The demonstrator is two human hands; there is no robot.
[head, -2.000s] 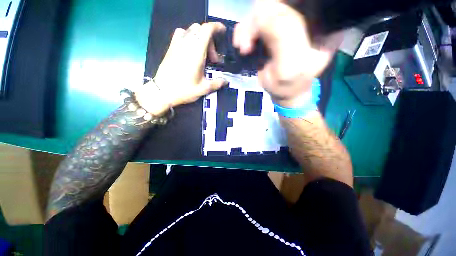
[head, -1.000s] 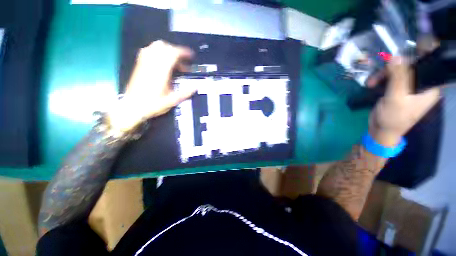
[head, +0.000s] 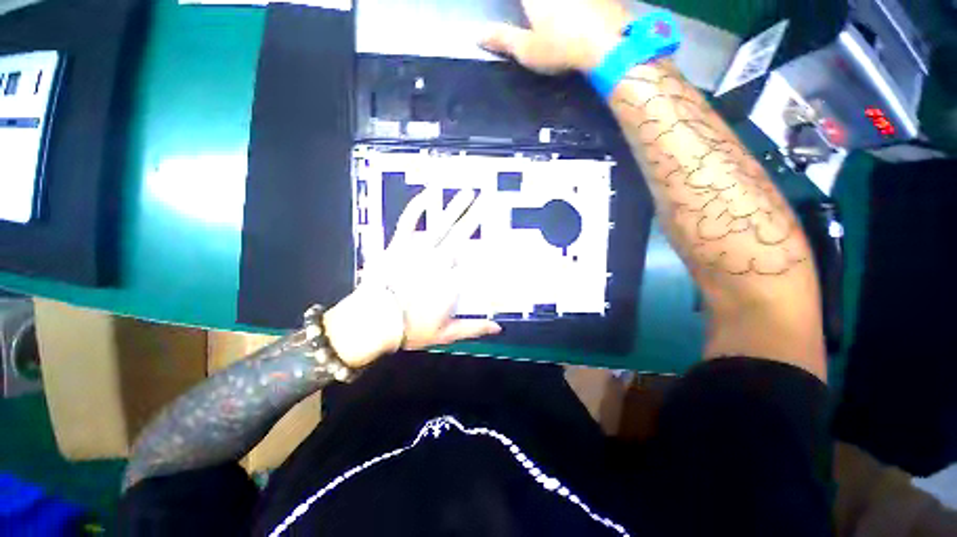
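The hinged housing lies opened out on a black mat (head: 294, 210). Its near half bears a white metal plate (head: 535, 278) with square cutouts and a round keyhole-shaped one. A black hinge strip (head: 462, 100) joins it to the grey display panel (head: 420, 29). My left hand (head: 425, 299) lies over the plate's near left part, fingers spread and blurred, thumb by the near edge. My right hand (head: 572, 37) is at the display panel's right end, one digit reaching over it. The top picture edge cuts it off, so its grip is unclear.
A box with red digits (head: 855, 100), seemingly a screw feeder, stands at the right. A black slab (head: 900, 315) is at the right bench side. A white device (head: 26, 136) lies on a black pad at the left. Cardboard boxes (head: 126, 388) are under the bench.
My right hand has moved from the feeder back to the display panel. The dark tool seen near it is no longer in view there. My left hand has moved from the hinge strip down onto the plate.
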